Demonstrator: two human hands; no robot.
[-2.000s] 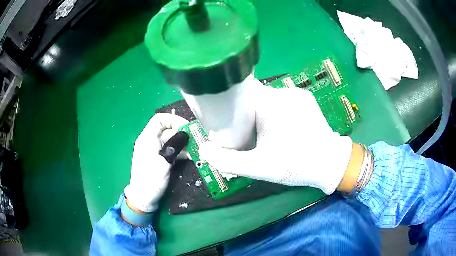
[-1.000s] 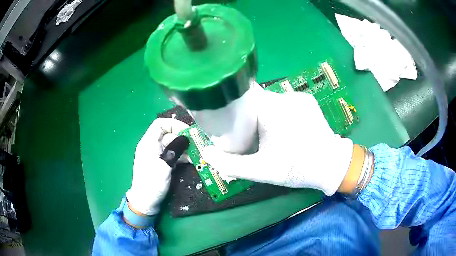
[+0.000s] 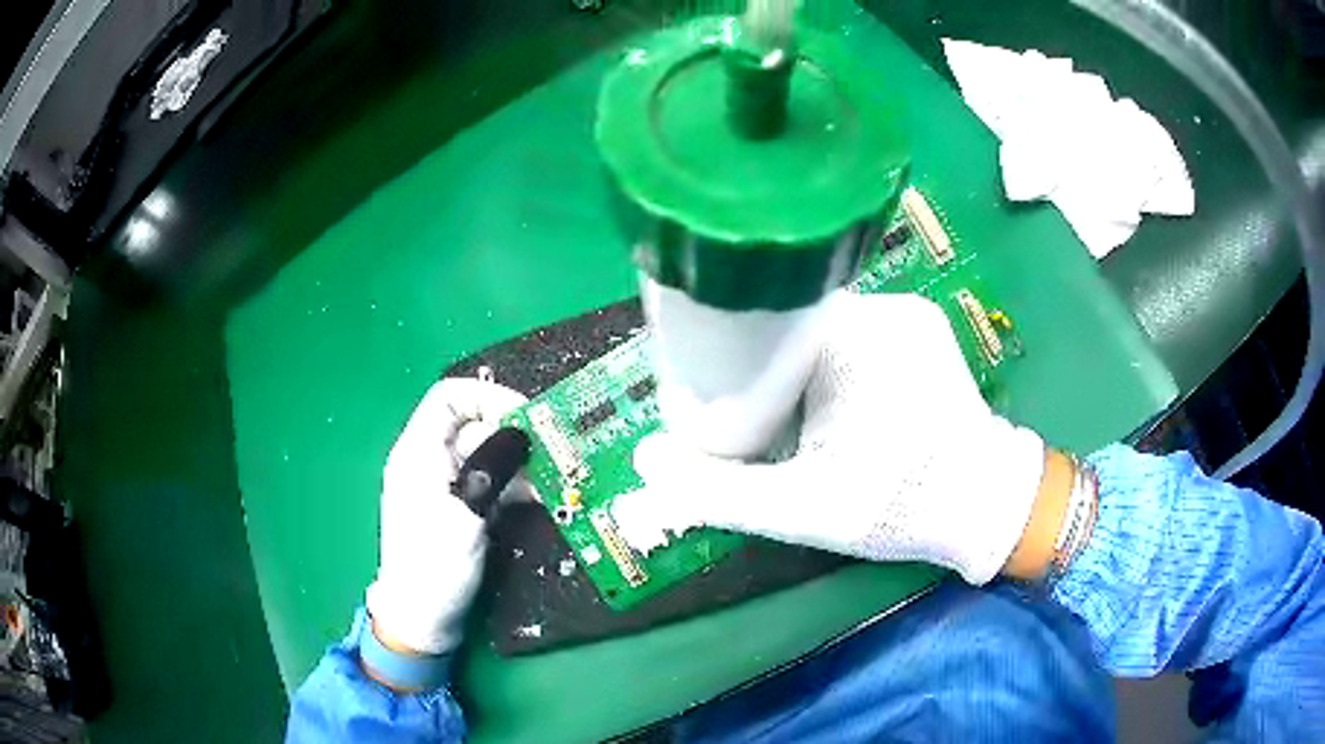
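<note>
A long green circuit board (image 3: 593, 401) with cream connectors lies slanted over a speckled black foam pad (image 3: 545, 589). My gloved left hand (image 3: 436, 509) holds the board's left end, with a dark rounded piece (image 3: 491, 470) at the thumb. My gloved right hand (image 3: 886, 451) is closed around a large white dispensing barrel (image 3: 727, 356) with a green screw cap (image 3: 753, 138). The barrel stands tilted above the board's middle. Its lower end and tip are hidden behind my right hand.
A green mat (image 3: 334, 393) lies under the pad on a dark green bench (image 3: 146, 480). Crumpled white wipes (image 3: 1090, 146) lie at the upper right. A clear hose (image 3: 1261, 124) curves down the right side. Dark equipment (image 3: 131, 116) stands at the upper left.
My right hand and the barrel have moved right along the board, uncovering more of its left part. The board's left end and my left hand sit slightly lower in view.
</note>
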